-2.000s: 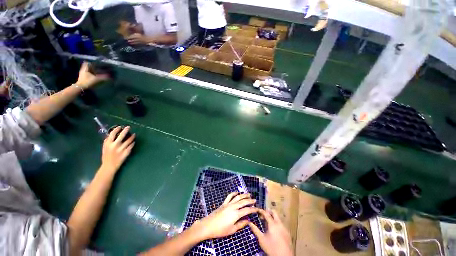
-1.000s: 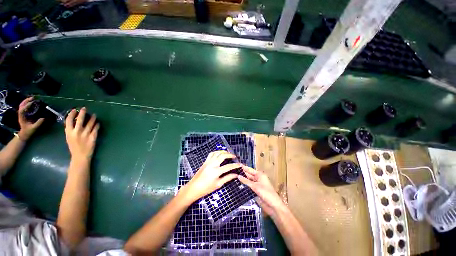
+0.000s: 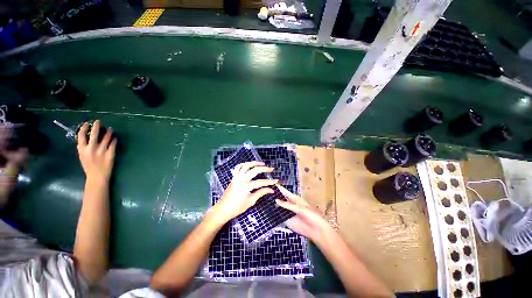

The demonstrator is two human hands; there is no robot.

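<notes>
A smaller die-cut pad sheet (image 3: 265,220) with a grid of small black rectangles is tilted over a pile of larger gridded sheets (image 3: 262,261). My left hand (image 3: 248,187) lies over its middle with bent fingers; its thumb is hidden. My right hand (image 3: 303,215) holds the smaller sheet at its right side, thumb side on top, its fingertips close to the left ones. Whether a pad is pinched between the fingers cannot be told.
Several black cylinder units (image 3: 396,187) stand on cardboard (image 3: 364,233) and the green surface. A white parts tray (image 3: 452,218) and small fan (image 3: 507,224) are at right. A white post (image 3: 379,75) rises ahead. A neighbour's hand (image 3: 96,148) covers a unit at left.
The view has tilted down and shifted. My hands stay on the smaller sheet, which has turned slightly from level with the pile. The neighbour's other hand has moved left, towards the edge.
</notes>
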